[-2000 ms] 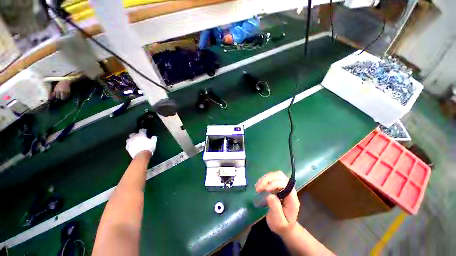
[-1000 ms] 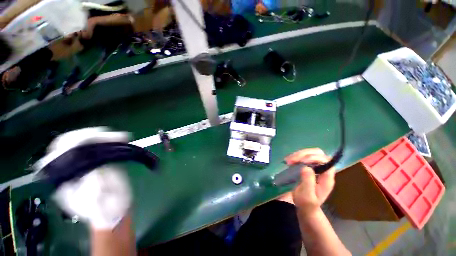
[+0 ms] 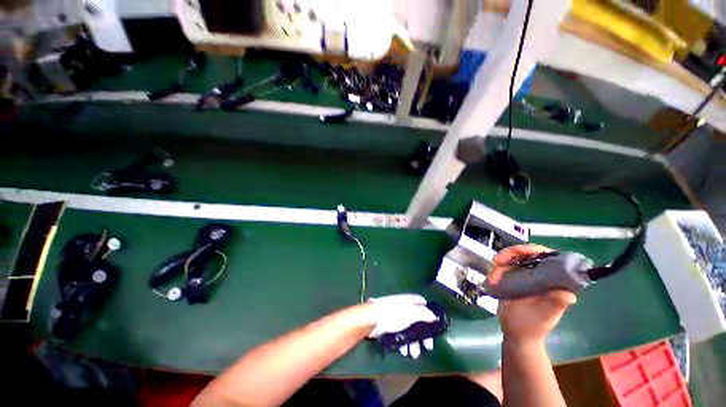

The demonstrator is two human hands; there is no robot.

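My gloved left hand (image 3: 402,318) holds a dark wired housing (image 3: 412,334) low over the front of the green bench, fingers wrapped around it. A thin pale lead wire (image 3: 364,266) runs from near the hand up to a small dark end piece at the white rail. My bare right hand (image 3: 529,298) holds a grey electric screwdriver (image 3: 545,274) almost level, its tip end towards the screw feeder (image 3: 470,274). The screwdriver and hand cover part of the feeder. The black driver cord (image 3: 633,246) curves up behind it.
Wired units (image 3: 195,262) lie on the bench at left, more (image 3: 83,278) beside dark flat strips (image 3: 33,258). Other units (image 3: 135,181) lie on the conveyor behind the rail. A slanting post (image 3: 454,163) stands behind the feeder. A white box (image 3: 677,262) and red tray (image 3: 645,377) are at right.
The view has swung left. My left hand has moved in from the left to the bench front with the dark housing. My right hand has raised the screwdriver to the feeder.
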